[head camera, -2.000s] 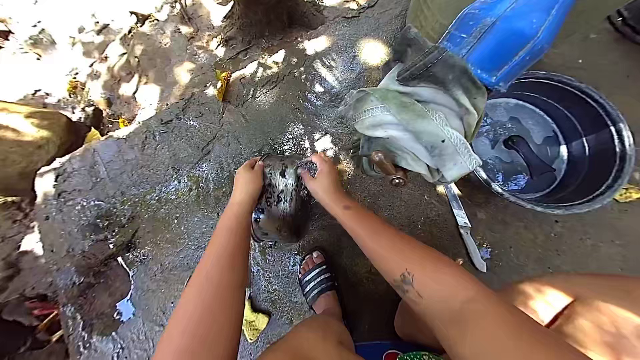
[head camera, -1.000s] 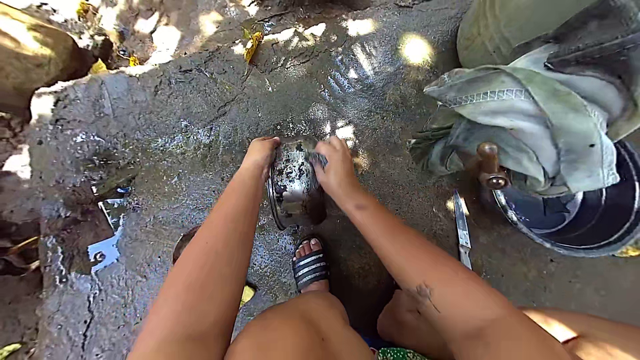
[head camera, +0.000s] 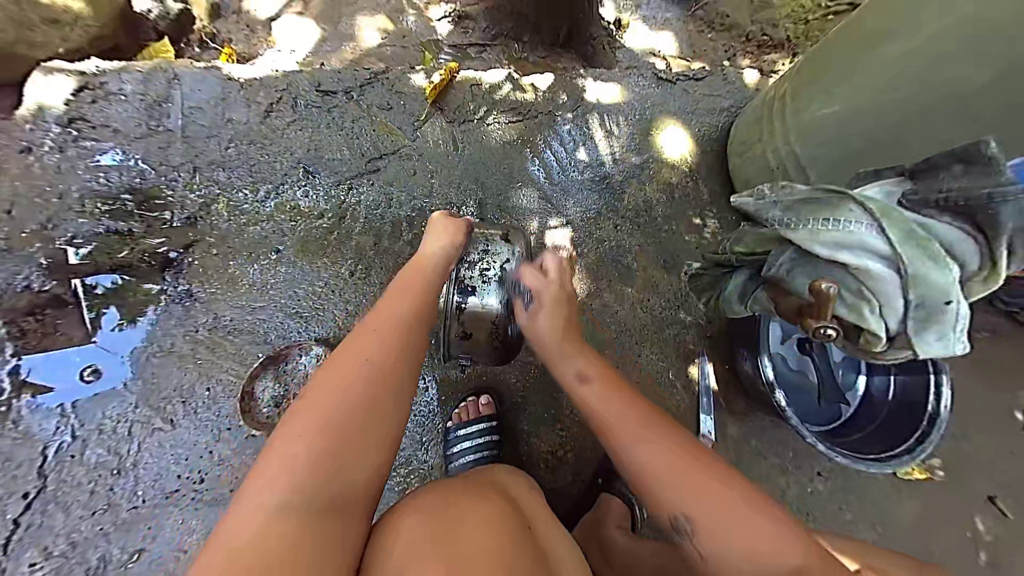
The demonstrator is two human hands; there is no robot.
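A metal pot (head camera: pixel 484 296) with dark soot marks lies on its side on the wet concrete in front of me. My left hand (head camera: pixel 446 236) grips its upper left edge. Against the right side of the pot, my right hand (head camera: pixel 546 296) is blurred and pressed with a dark scouring pad (head camera: pixel 520 293), whose exact kind is hard to tell. A round shallow dish (head camera: pixel 280 384) with a gritty inside rests on the ground left of the pot, partly behind my left forearm.
To the right, a wet cloth (head camera: pixel 872 248) hangs over a brass tap (head camera: pixel 822 310) above a black basin (head camera: pixel 888 416) holding water. A knife (head camera: pixel 706 400) lies beside the basin. A large greenish container (head camera: pixel 848 96) stands behind, and a puddle (head camera: pixel 88 360) lies at left.
The pot has turned in my hands since the first frame, and its soot-marked side now shows. My right hand has shifted on its right side. The view has moved, showing more of the dish.
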